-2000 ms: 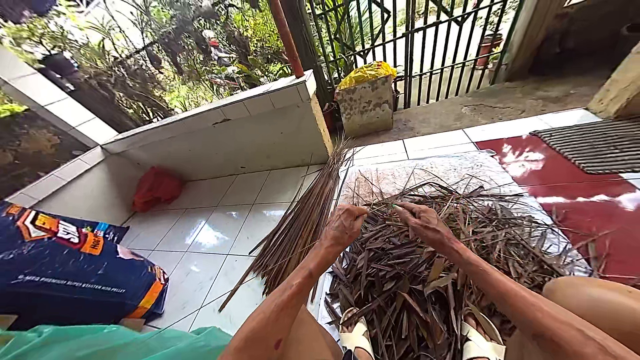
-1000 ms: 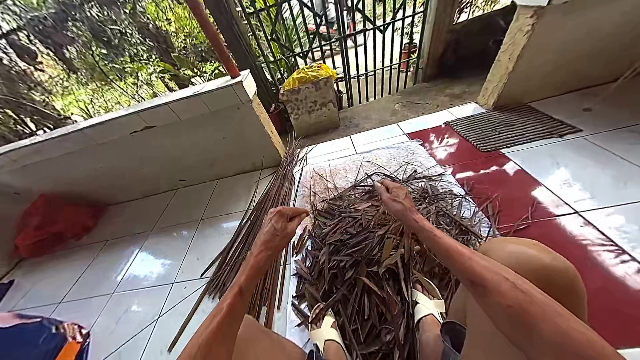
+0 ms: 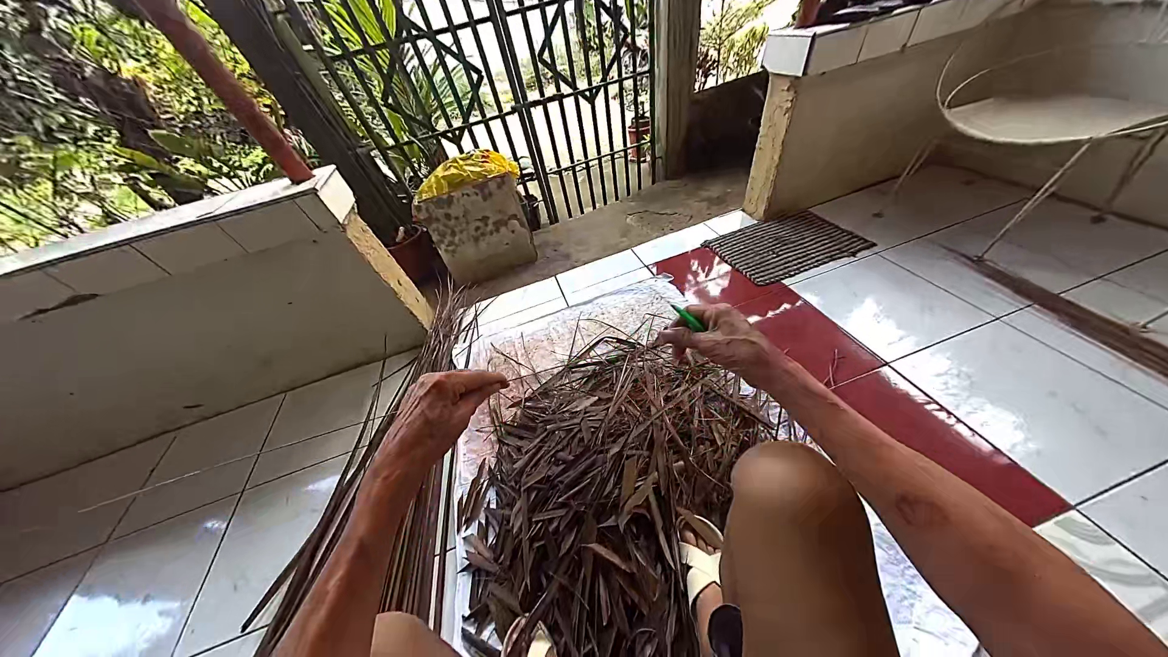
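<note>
My left hand (image 3: 445,407) pinches a thin palm-leaf midrib between thumb and fingers, left of the leaf pile. My right hand (image 3: 721,339) is closed around a green-handled tool (image 3: 688,318), perhaps a small knife; its blade is hidden or too small to tell. It hovers over the pile's far right edge. The heap of dry brown leaf strips (image 3: 584,456) lies on a white cloth (image 3: 566,328) between my feet. To its left, a bundle of long dry palm fronds or ribs (image 3: 411,511) rests on the tiles beneath my left forearm.
A low wall (image 3: 210,319) runs along the left. Beyond the cloth stand a concrete block (image 3: 479,228) with a yellow plastic bag (image 3: 470,173) and a metal gate (image 3: 566,109). A ribbed mat (image 3: 789,246) lies on tiles at the right, near a wire-framed chair (image 3: 1049,119).
The view has swung to the right. My hands are farther apart than two seconds ago, and the green tool now shows in my right hand.
</note>
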